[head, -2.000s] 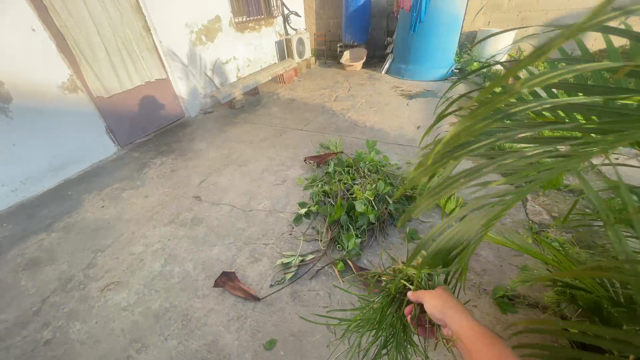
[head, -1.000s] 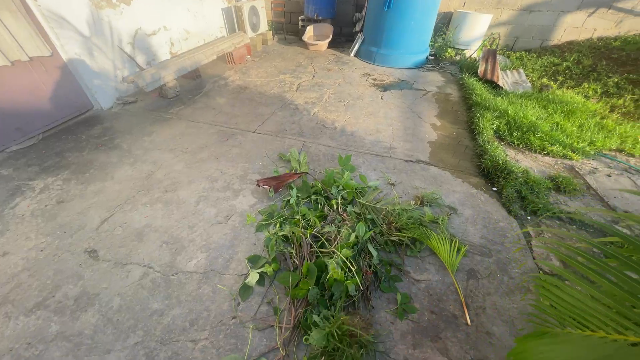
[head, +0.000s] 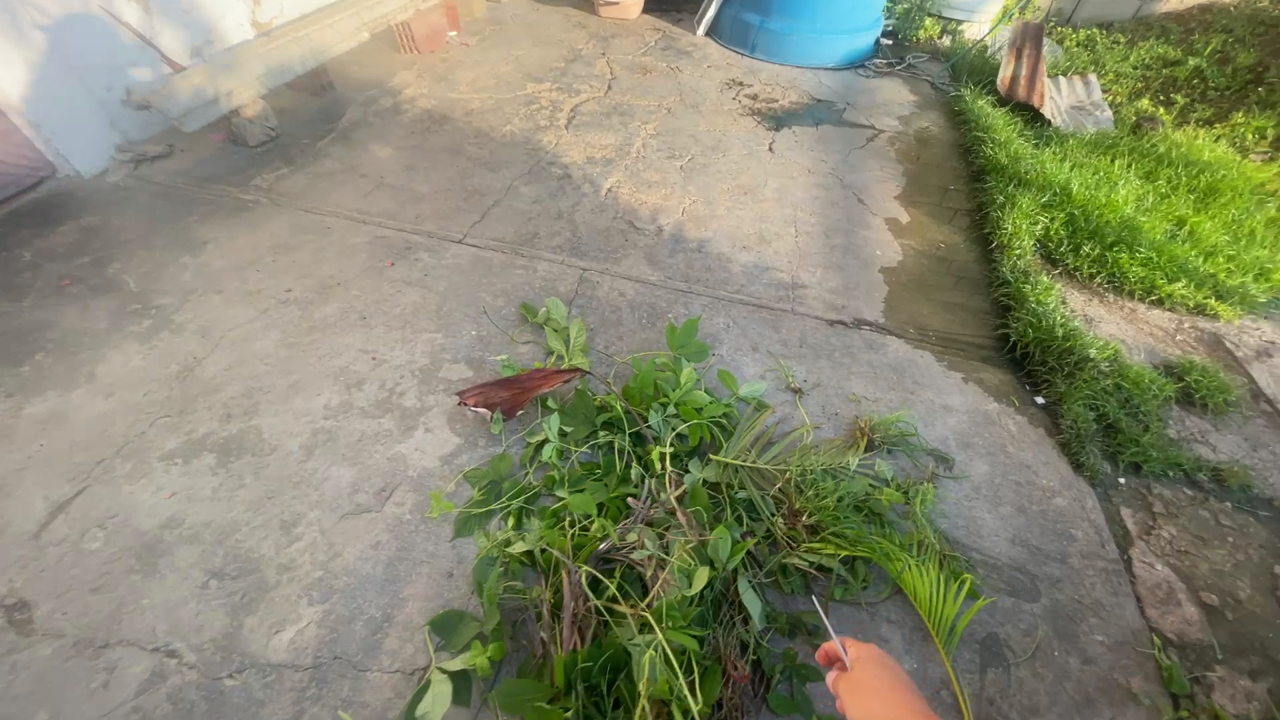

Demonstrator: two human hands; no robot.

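Observation:
My right hand (head: pixel 872 680) comes in at the bottom, right of centre, closed on a thin, pale metal rod or blade (head: pixel 829 630) that points up and left. Just left of the hand lies a heap of cut green vines and weeds (head: pixel 640 530) on the concrete. A dry reddish-brown leaf or sheath (head: pixel 520 390) rests at the heap's upper left edge. On its right side are tufts of pulled grass (head: pixel 830 500) and a small green palm frond (head: pixel 935 595), whose stem runs down close by the hand. My left hand is out of view.
Cracked concrete (head: pixel 300 400) surrounds the heap. Along the right runs a grass strip (head: pixel 1130 210) with bent corrugated metal sheet (head: pixel 1078 102). A blue plastic tank (head: pixel 800 30) stands at the back. A long pale slab (head: pixel 270 60) lies by the wall at upper left, near red hollow bricks (head: pixel 428 28).
Two seconds ago a hand held a bunch of grass; now my right hand holds the thin metal piece. Large palm fronds at the right have left the view, which has shifted.

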